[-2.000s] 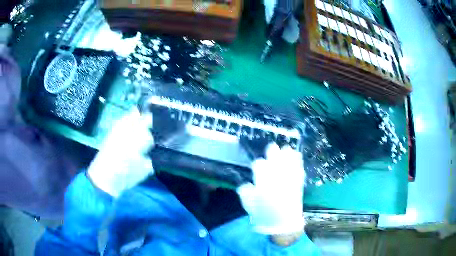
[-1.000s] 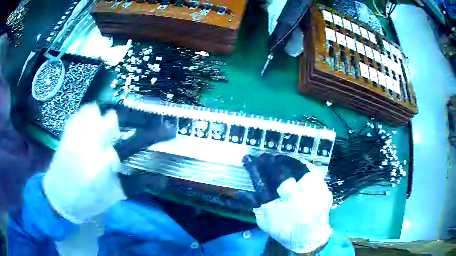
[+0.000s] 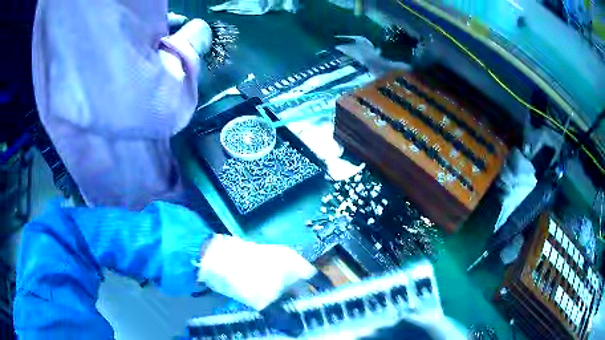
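Observation:
The silver metal panel [image 3: 363, 304] lies slanted along the bottom edge, tilted, with a row of square openings holding dark parts. My left hand [image 3: 265, 277], in a white glove with black fingertips, grips its left part. My right hand [image 3: 414, 331] shows only as dark fingers and some white glove at the bottom edge, against the panel's lower right side; the rest is cut off. Behind the panel, the dark assembly jig [image 3: 363, 255] shows part of its tan floor.
A black tray of screws [image 3: 272, 182] holds a round dish [image 3: 248, 137]. Black leads [image 3: 355, 202] with white tips lie behind the jig. A larger wooden component tray [image 3: 424, 133] stands behind, a smaller one [image 3: 560, 279] at right. A person in a lilac coat [image 3: 116, 99] works at left.
The view has swung left, bringing the other person into sight. The panel is now lower in view and tilted, and part of the jig floor is uncovered.

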